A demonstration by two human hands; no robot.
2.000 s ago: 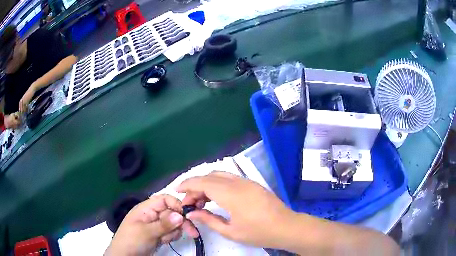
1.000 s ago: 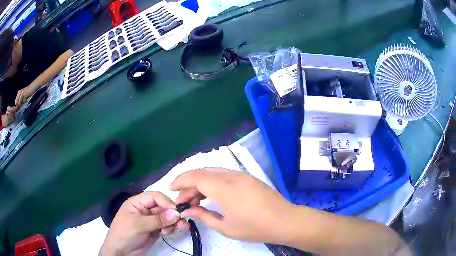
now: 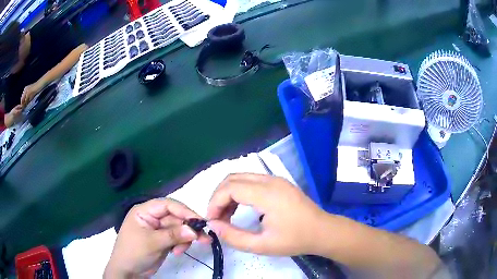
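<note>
A small black plastic part (image 3: 195, 224) sits between my two hands above the white mat (image 3: 240, 166). My left hand (image 3: 158, 231) grips it between thumb and fingertips. My right hand (image 3: 267, 212) is at its right side, thumb and index finger pinched together at its edge; what lies between those tips is too small to tell. A narrow black curved headband strip (image 3: 217, 255) hangs below the fingers. A thin dark wire (image 3: 197, 260) runs beside it.
A blue tray (image 3: 305, 136) holds a grey-white screw feeder (image 3: 379, 122), with a clear bag (image 3: 319, 82) and white fan (image 3: 451, 99) beside it. Ear cushion (image 3: 120, 169) and part-built headphones (image 3: 226, 82) lie on the green belt. Red tray (image 3: 34, 256) lower left. A person works across.
My right hand's fingers have shifted slightly and curled more, and more of the small black part shows. The wire shows straighter. The view has shifted a little.
</note>
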